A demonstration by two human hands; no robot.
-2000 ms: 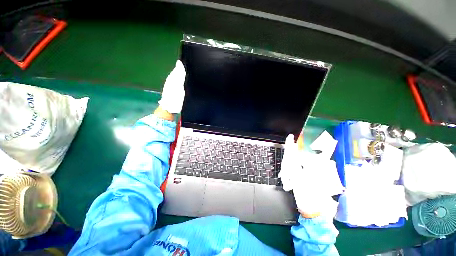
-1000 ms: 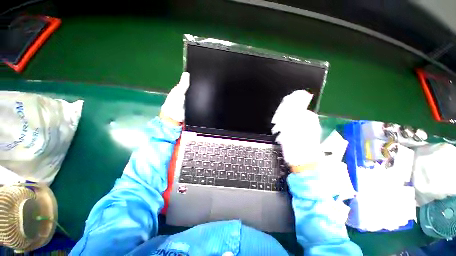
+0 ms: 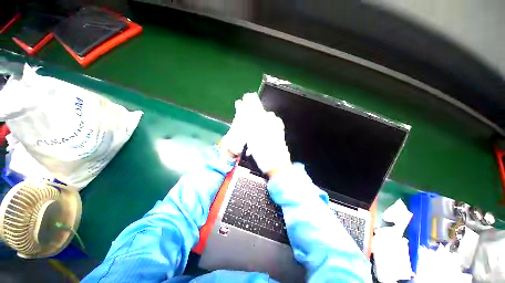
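An open laptop lies on an orange-red tray point(image 3: 215, 213), turned at a slant. Its glossy black screen point(image 3: 338, 143) has a thin shiny layer along the top edge. Its keyboard deck point(image 3: 257, 207) is partly hidden by my right forearm. My left hand point(image 3: 241, 126), in a white glove, is at the screen's left edge. My right hand point(image 3: 268, 142), also white-gloved, is beside it and overlaps it, over the screen's left side. The white gloves blend together, so I cannot tell whether either hand holds a cloth or grips the edge.
A white printed wiper bag point(image 3: 83, 130) and a cream fan point(image 3: 39, 218) stand at left. At right are loose white wipers point(image 3: 392, 249), a blue tray point(image 3: 422, 218) with bottles, and a white plastic bag point(image 3: 493, 257). The green conveyor point(image 3: 183, 66) behind carries orange-red trays point(image 3: 113, 45) with dark laptops.
My right hand has moved from the screen's lower right across to its left edge, beside my left hand. The view has turned, so the laptop appears tilted and farther right.
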